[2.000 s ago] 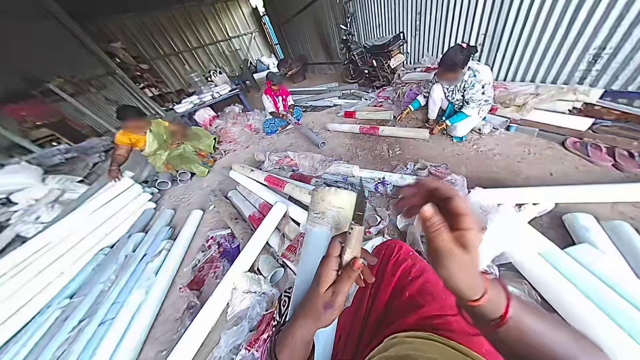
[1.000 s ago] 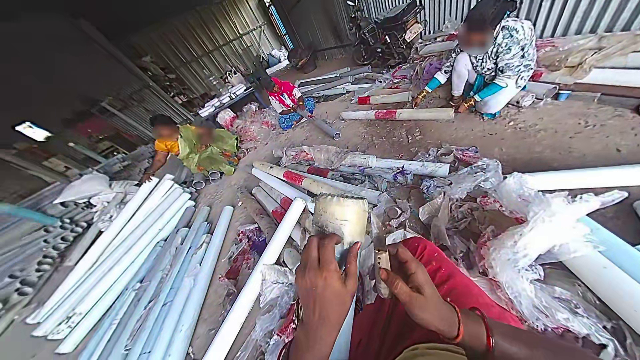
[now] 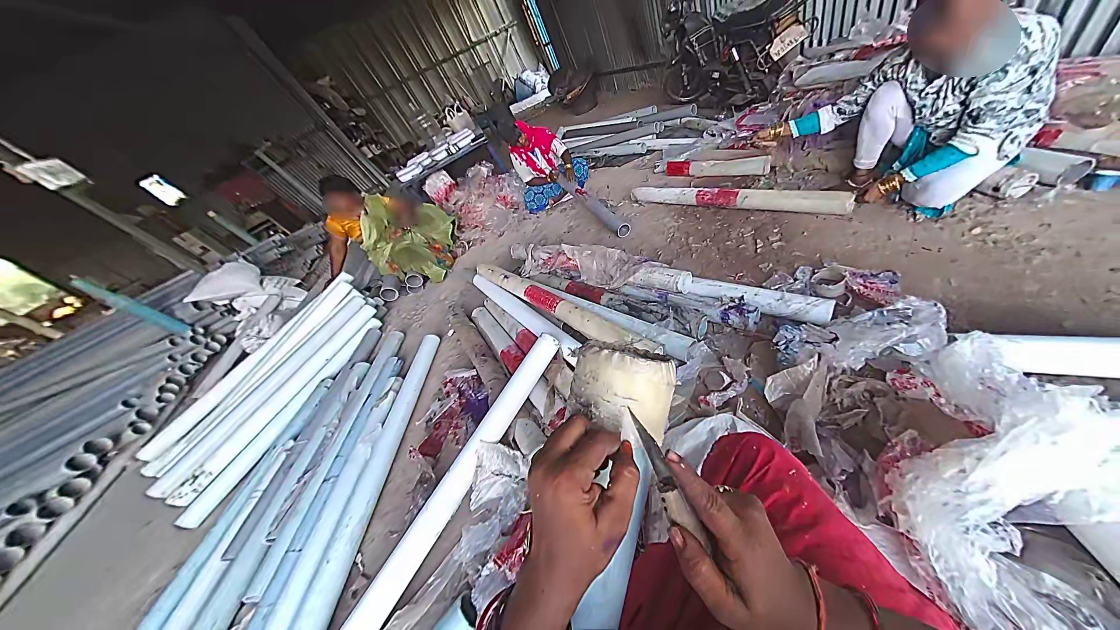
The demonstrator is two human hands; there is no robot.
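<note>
A pale blue plastic pipe [image 3: 617, 560] lies lengthwise before my body, its far end wrapped in a cream-coloured covering [image 3: 623, 385]. My left hand [image 3: 582, 503] is on the pipe just below the wrapped end, fingers curled, pinching what looks like the loose edge of the covering; the fingers hide most of it. In my right hand [image 3: 735, 547] is a knife [image 3: 669, 490], gripped by its light handle, with the pointed blade slanting up and left to the covering's lower edge.
White and pale blue pipes [image 3: 262, 376] are stacked at the left. Crumpled clear plastic film [image 3: 1032, 472] heaps at the right. Pipes with red bands [image 3: 560, 306] lie ahead. A person [image 3: 962, 96] crouches at the upper right; two more people sit farther back. A motorcycle [image 3: 735, 44] stands behind.
My right hand has brought the knife to the wrapped pipe end; two seconds ago it was raised with spread fingers while my left hand held a light handle. My left fingers have since curled.
</note>
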